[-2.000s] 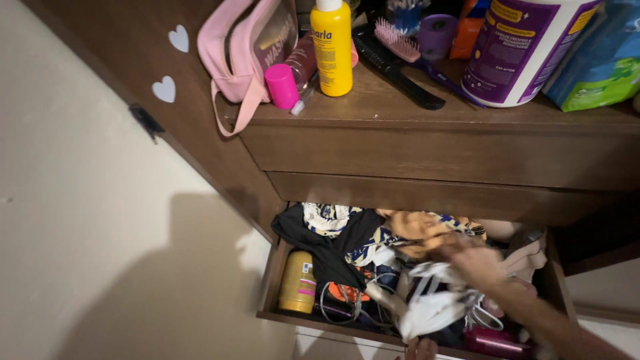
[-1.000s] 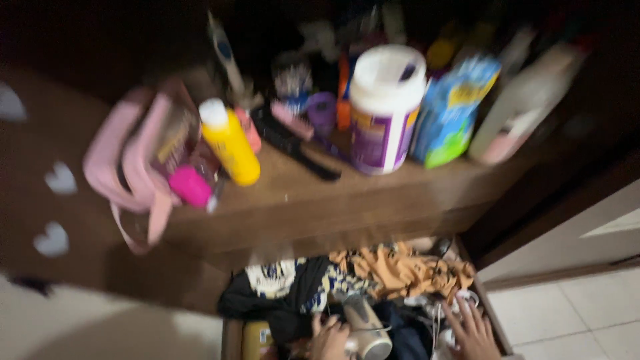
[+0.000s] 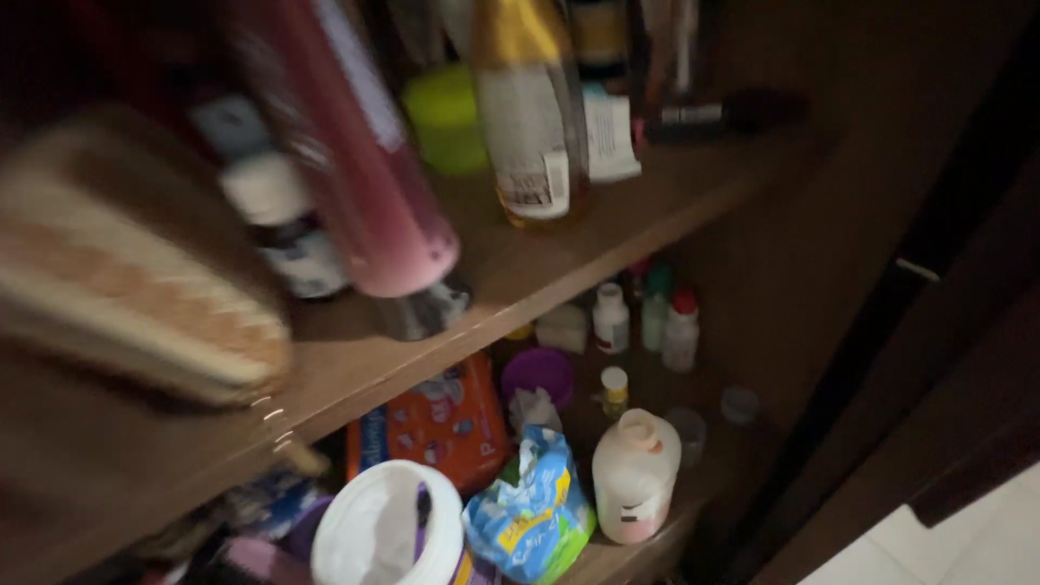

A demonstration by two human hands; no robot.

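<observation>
Neither of my hands shows in the head view now. On the upper wooden shelf [image 3: 536, 272] lie a blurred hairbrush [image 3: 138, 276] at the left and a pink bottle [image 3: 357, 162]. A clear bottle of amber liquid [image 3: 528, 122] stands by a lime-green container [image 3: 447, 118]. Below, an open white tub [image 3: 386, 524] is beside a crumpled blue and green packet [image 3: 532, 512] and an open, pale plastic bottle [image 3: 636, 479]. Behind them are an orange package [image 3: 443, 422] and a purple cup [image 3: 538, 375].
Several small bottles, one with a red cap [image 3: 682, 329], stand at the back of the lower shelf. A small white-capped bottle [image 3: 614, 392] is nearer. A dark vertical cabinet edge [image 3: 886, 268] runs down the right, with floor tiles [image 3: 951, 536] beyond it.
The view has swung up from the open drawer to the shelves. Both hands, in the drawer one second ago, are out of view.
</observation>
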